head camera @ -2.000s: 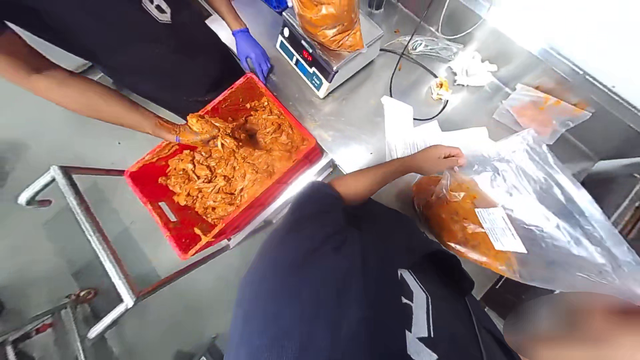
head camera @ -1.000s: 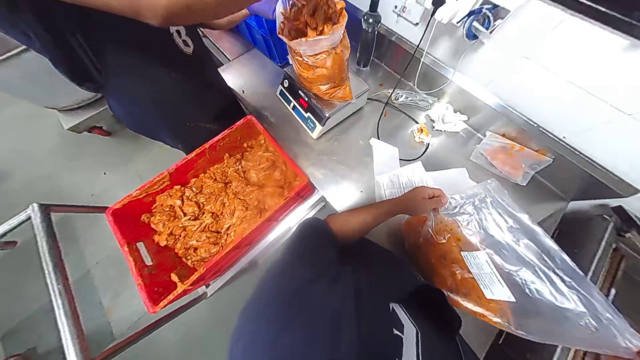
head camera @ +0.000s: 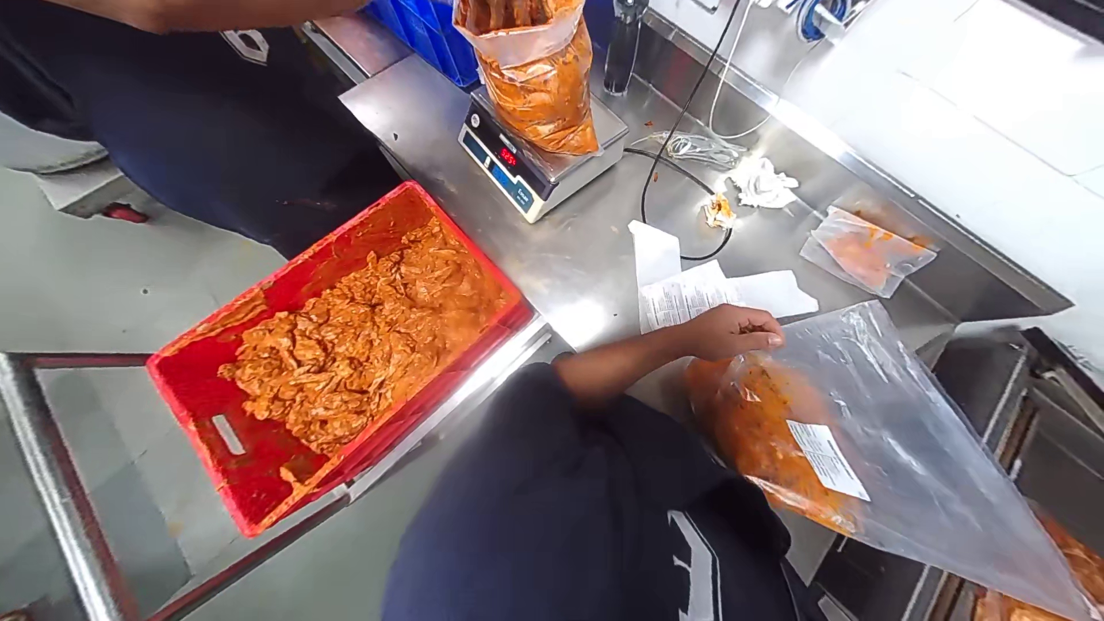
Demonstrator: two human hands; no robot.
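My left hand (head camera: 740,332) grips the upper edge of a clear plastic bag (head camera: 914,431), fingers closed on the film. Orange sauced food fills the bag's left part, and a white printed label (head camera: 828,460) is on it. The bag's loose plastic stretches toward the lower right corner. My right hand is out of view. Left of my body is a red plastic crate (head camera: 233,500) holding orange marinated pieces that look like meat. A filled clear bag (head camera: 543,90), its top open, stands on a digital scale (head camera: 552,185) with a lit red display.
A co-worker's forearm (head camera: 216,10) crosses the top left. On the steel counter (head camera: 552,267) lie printed papers (head camera: 690,297), a black cable (head camera: 642,198), crumpled white tissue (head camera: 763,183) and a small stained bag (head camera: 867,250). A blue crate (head camera: 431,39) is behind; a metal rail (head camera: 60,492) stands left.
The co-worker's hand has left the red crate's food. Earliest, a blurred hand showed at the lower right; it is gone from view. My left hand stays at the bag. The view has shifted.
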